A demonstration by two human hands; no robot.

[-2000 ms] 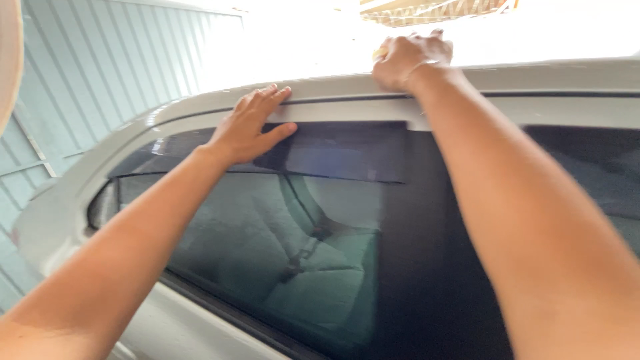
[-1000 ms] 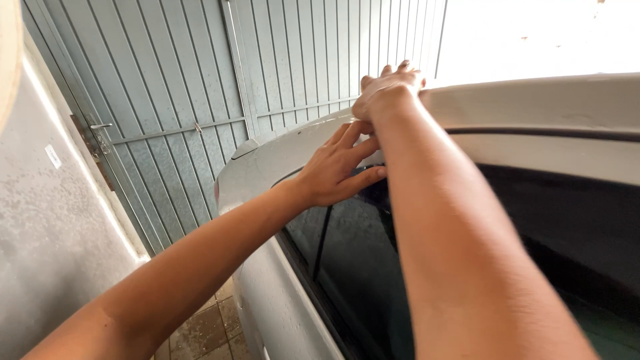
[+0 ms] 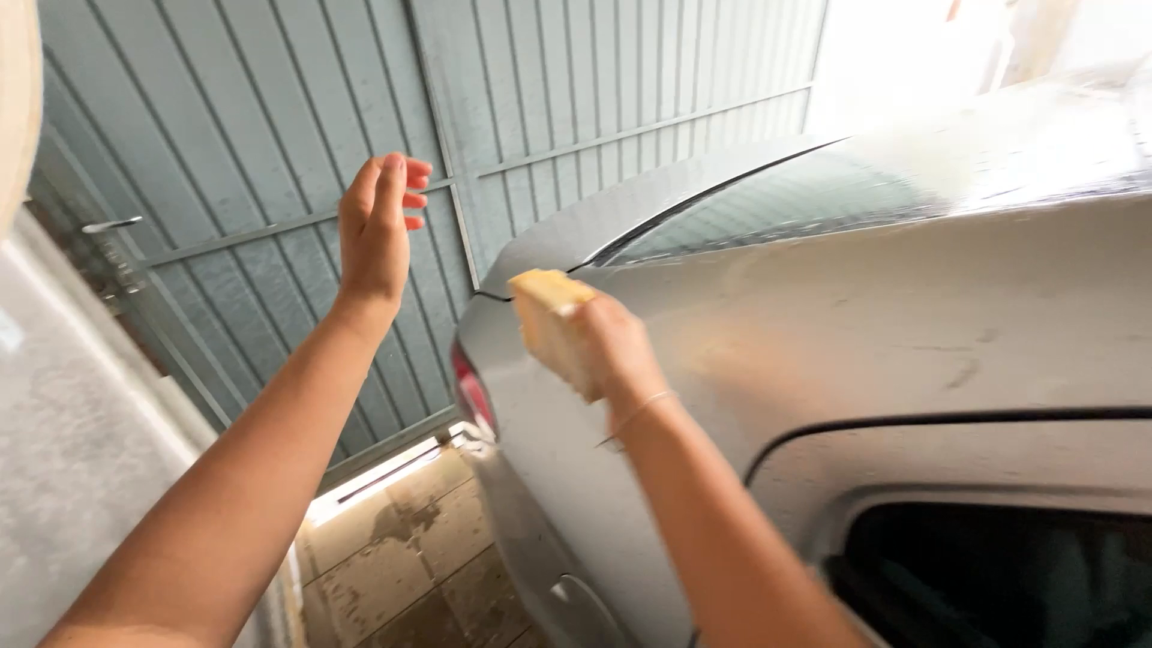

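My right hand (image 3: 616, 346) grips a yellow sponge (image 3: 553, 333) at the rear corner of a silver car (image 3: 810, 333), beside the rear window (image 3: 774, 198) and above the red tail light (image 3: 472, 391). Whether the sponge presses on the paint cannot be told. My left hand (image 3: 382, 229) is raised in the air left of the car, its fingers loosely curled and apart, holding nothing. The car's body is wet, with drops and faint smudges. A dark side window (image 3: 999, 576) lies at the lower right.
A grey-blue metal gate (image 3: 270, 117) with a handle (image 3: 112, 224) stands behind the car. A grey wall (image 3: 72, 450) runs along the left. Wet floor tiles (image 3: 396, 576) show between wall and car.
My left hand has come off the car and away from my right arm. My right hand has moved from the roof edge to the rear corner. The view has swung towards the gate.
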